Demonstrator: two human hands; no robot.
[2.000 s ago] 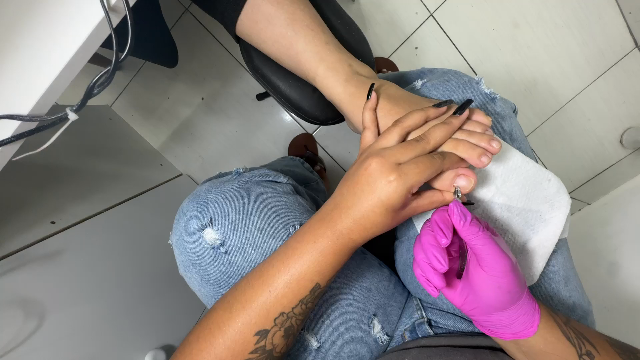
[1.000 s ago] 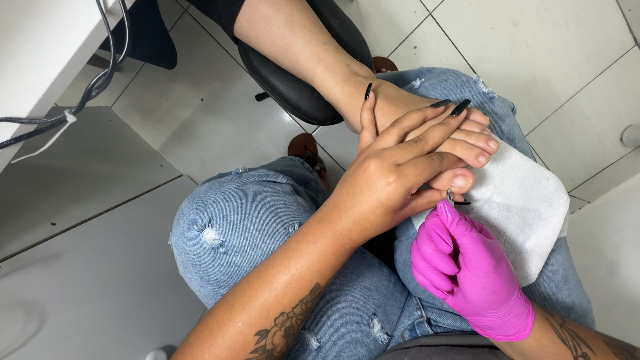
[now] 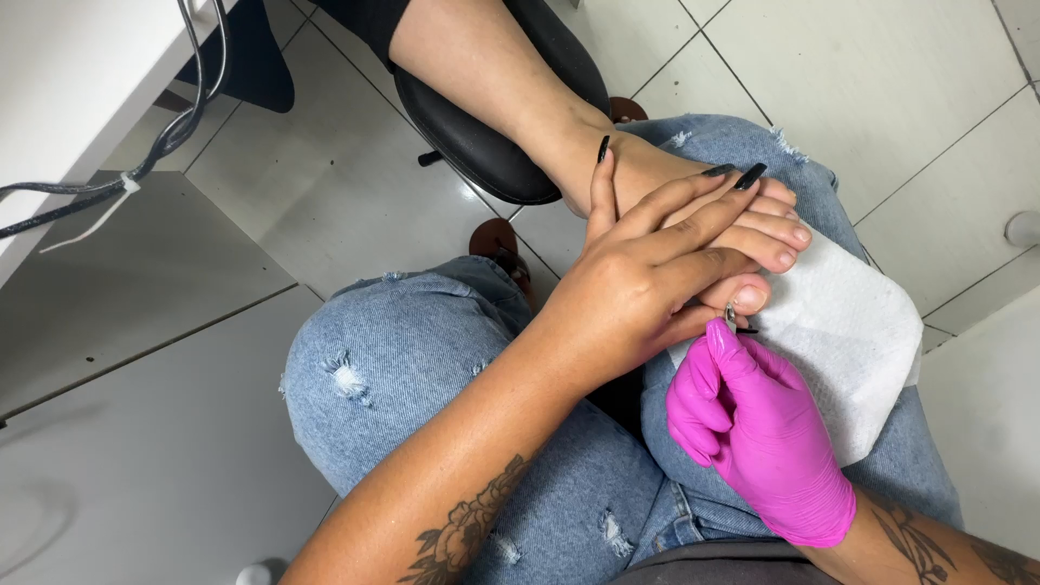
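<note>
Another person's bare foot (image 3: 666, 175) rests over my right thigh, above a white cloth pad (image 3: 845, 341). My bare left hand (image 3: 650, 260), with long black nails, lies across the foot; its fingers spread over the top and its thumb is beneath the big toe (image 3: 735, 294). In a pink glove, my right hand (image 3: 756, 431) is closed around a small metal tool, most likely a cuticle nipper (image 3: 730, 317). Only the tool's tip shows, at the edge of the big toenail; the fingers hide its handles.
A black padded stool seat (image 3: 487, 138) is under the other person's lower leg. Black cables (image 3: 175, 134) with a tie hang by the white table edge (image 3: 97, 122) at upper left. Grey panels (image 3: 162, 463) stand at left. My jeans-covered knees (image 3: 366, 357) and tiled floor lie below.
My gloved right hand and the tool's tip have shifted slightly at the big toe. My left hand keeps its hold on the foot.
</note>
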